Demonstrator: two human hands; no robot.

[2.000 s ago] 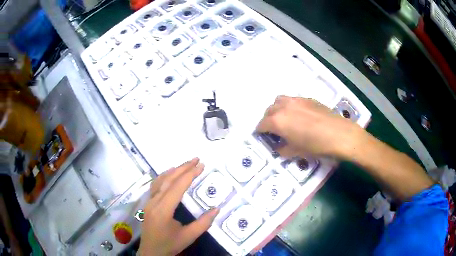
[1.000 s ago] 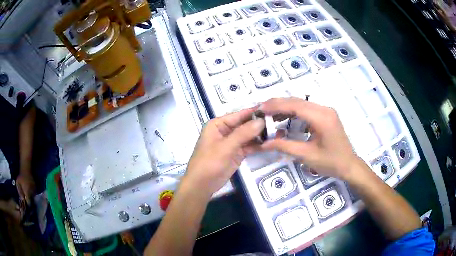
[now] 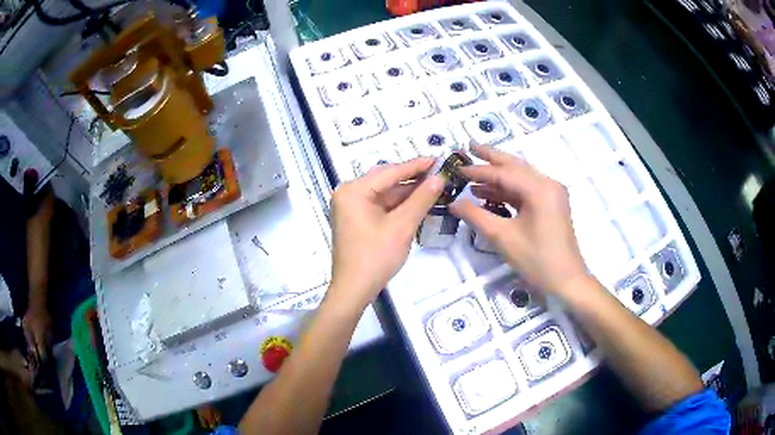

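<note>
Both my hands are raised over the white blister tray (image 3: 620, 170). My left hand (image 3: 387, 217) grips a small watch body (image 3: 455, 170) between thumb and fingers; its yellow-gold inside shows. My right hand (image 3: 527, 212) touches the watch body's right side with its fingertips. A grey-black display module (image 3: 437, 231) shows below the fingers, partly hidden; I cannot tell whether it lies on the tray or hangs from the watch body. Pale back covers with dark round centres (image 3: 460, 324) sit in the tray's square pockets.
The press stands at the left, with its gold-orange press head (image 3: 166, 127) over two orange fixtures (image 3: 134, 223). A red emergency stop (image 3: 274, 355) and two silver buttons (image 3: 237, 368) are on its front. A green basket (image 3: 87, 357) and a person's arm (image 3: 38, 289) are at the far left.
My hands have left the tray's lower part and come together over it, with the watch body between them. The view has shifted to show more of the press. Lately the watch body has tilted, showing its inside.
</note>
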